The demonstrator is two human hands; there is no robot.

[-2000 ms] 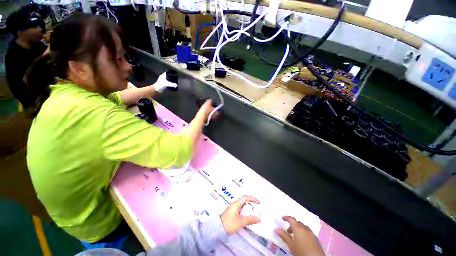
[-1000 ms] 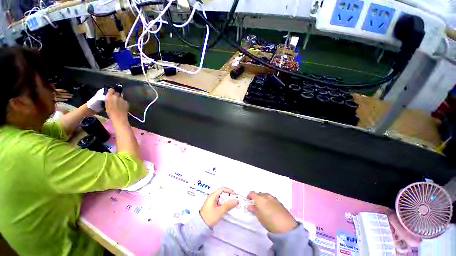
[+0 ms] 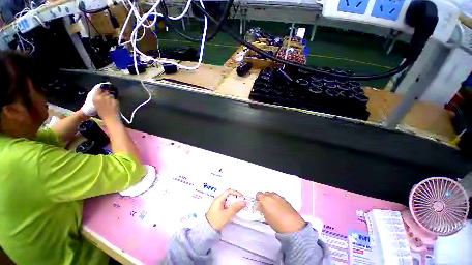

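My left hand [image 3: 223, 209] and my right hand [image 3: 275, 211] are close together over the pink-covered bench. A short white backing strip [image 3: 249, 206] spans between them. The left finger and thumb pinch its left end and the right fingers are at its right end. Any sticker on it is too small to tell. Loose white strips [image 3: 243, 242] lie flat on the bench between and below my forearms.
The dark conveyor belt [image 3: 310, 147] runs beyond the pink bench [image 3: 173, 220]. A label stack [image 3: 389, 235] and a pink fan [image 3: 438, 206] stand at right. A neighbour in green [image 3: 62, 191] at left holds a black cylinder over the belt; a white cable hangs there.
The view has swung right since two seconds ago, bringing the fan and label stack into view. My hands, apart then, are now together at the white strip. The neighbour's hands have come together.
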